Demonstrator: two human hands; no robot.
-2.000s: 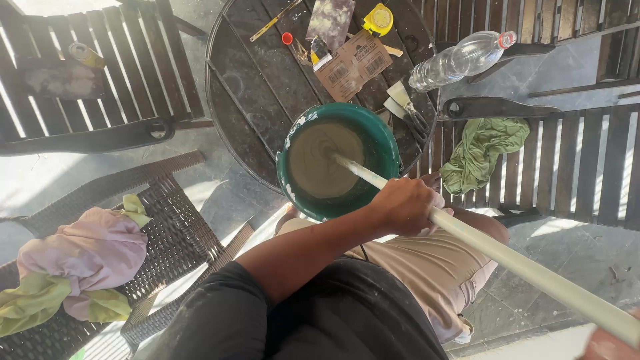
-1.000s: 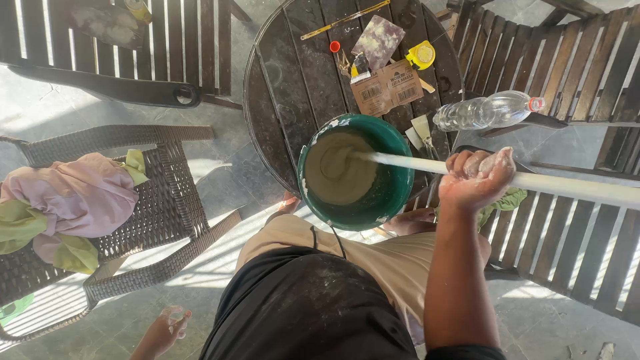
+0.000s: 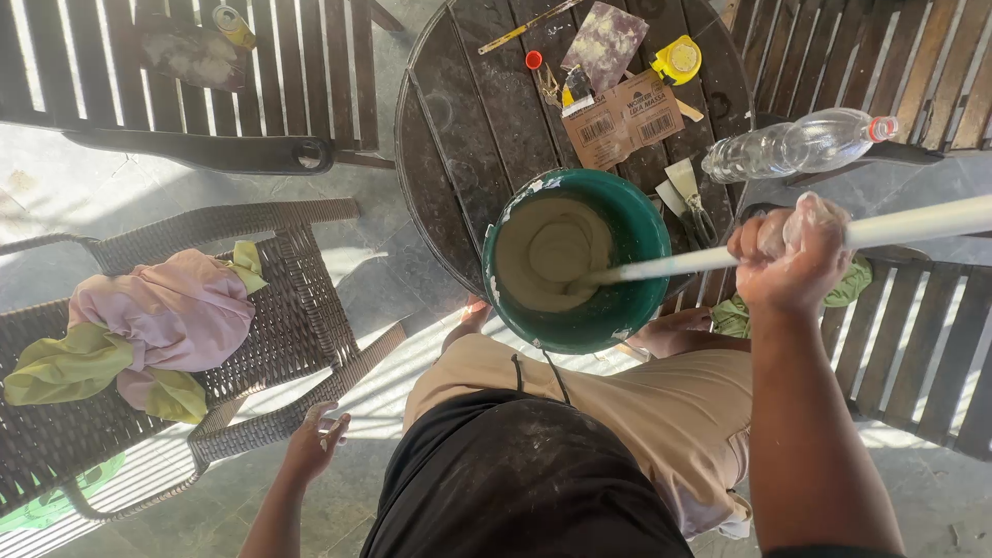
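My right hand (image 3: 794, 252), smeared with pale paste, is closed around a long white pole (image 3: 914, 225). The pole's lower end dips into thick grey-beige paste (image 3: 558, 240) inside a green plastic bucket (image 3: 651, 232), whose rim carries white splashes. The bucket is between my knees at the near edge of a round wooden table (image 3: 465, 155). My left hand (image 3: 316, 442) hangs at the lower left, fingers apart and holding nothing, near the arm of a woven chair. Putty knives (image 3: 686, 190) lie on the table just right of the bucket.
On the table are sandpaper sheets (image 3: 620, 120), a yellow tape measure (image 3: 676, 60), a red cap (image 3: 533, 60) and a folding rule (image 3: 527, 27). A clear plastic bottle (image 3: 806, 145) lies at its right edge. A woven chair (image 3: 287, 310) holds pink and green cloth (image 3: 170, 310); slatted wooden chairs stand around.
Two seconds ago a hand held the pole near the bucket and another its far end. Now my right hand alone holds it, and my left is off it at the lower left. The paste's swirl has changed.
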